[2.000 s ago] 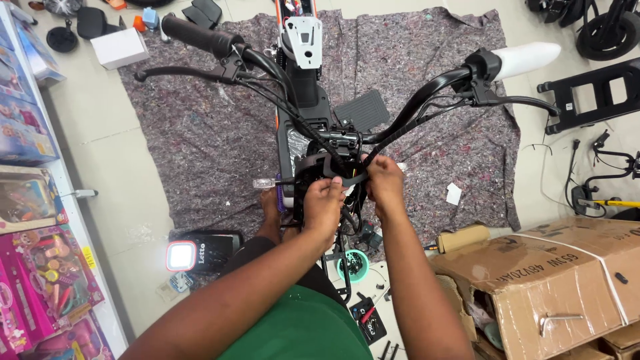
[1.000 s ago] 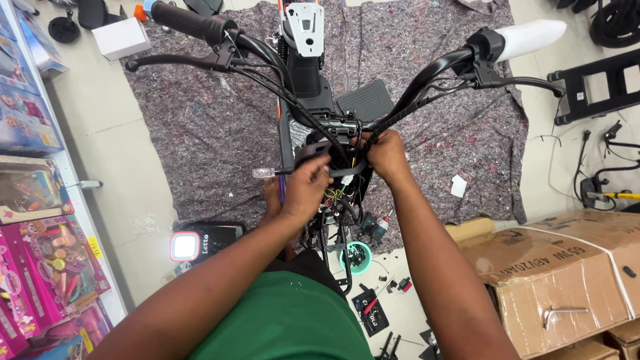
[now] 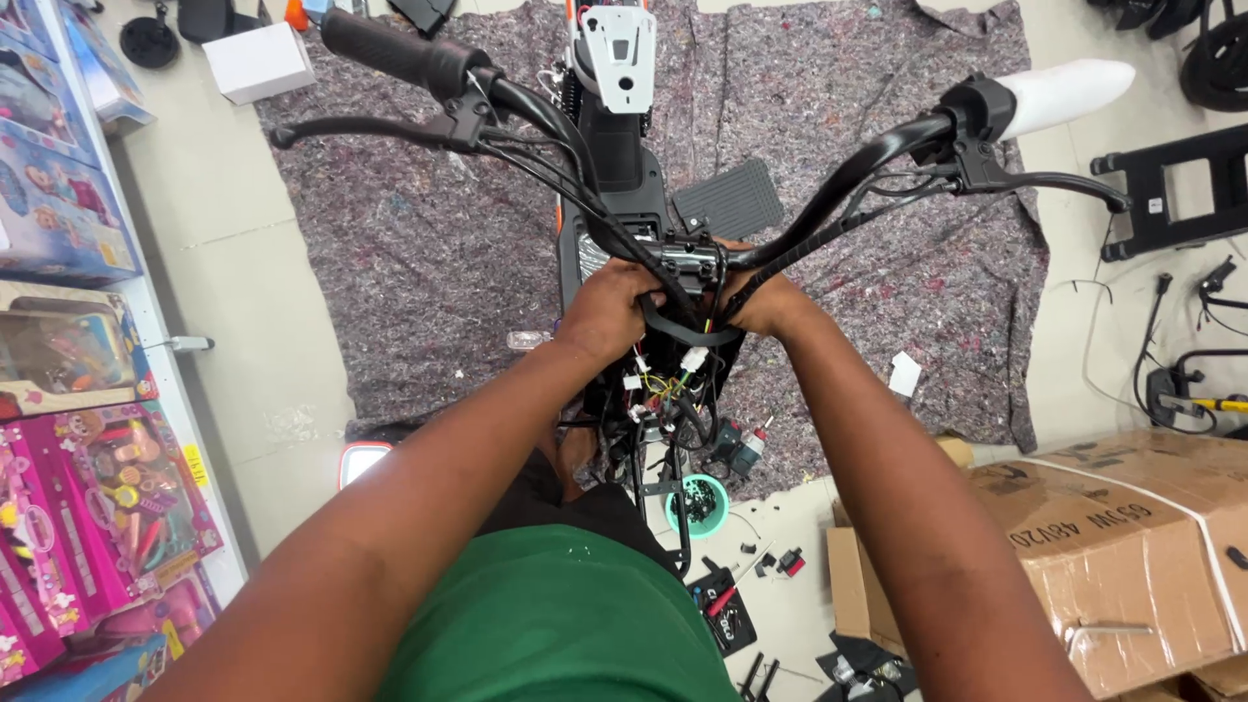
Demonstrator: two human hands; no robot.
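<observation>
Black handlebars (image 3: pixel 848 185) of an electric scooter or bike spread across the upper view, one grip bare black and the other wrapped in white. At the left of the stem clamp (image 3: pixel 682 258), my left hand (image 3: pixel 614 307) is bent around parts below the bar, its fingertips partly hidden. My right hand (image 3: pixel 765 297) reaches behind the cables on the clamp's other side; its fingers are mostly hidden. Between and below the hands, a curved black plastic part (image 3: pixel 692 331) sits over loose coloured wires with white connectors (image 3: pixel 694 360). What either hand grips cannot be made out.
A grey felt blanket (image 3: pixel 439 244) lies under the vehicle. Near my legs are a turquoise bowl of small dark parts (image 3: pixel 698 505), a power tool (image 3: pixel 741 447) and a red screwdriver (image 3: pixel 721 600). Cardboard boxes (image 3: pixel 1121 546) stand at right, a shelf of boxed toys (image 3: pixel 88 468) at left.
My left hand has moved up from the curved black part to beside the stem clamp. My right hand remains near the clamp, now further behind the cables.
</observation>
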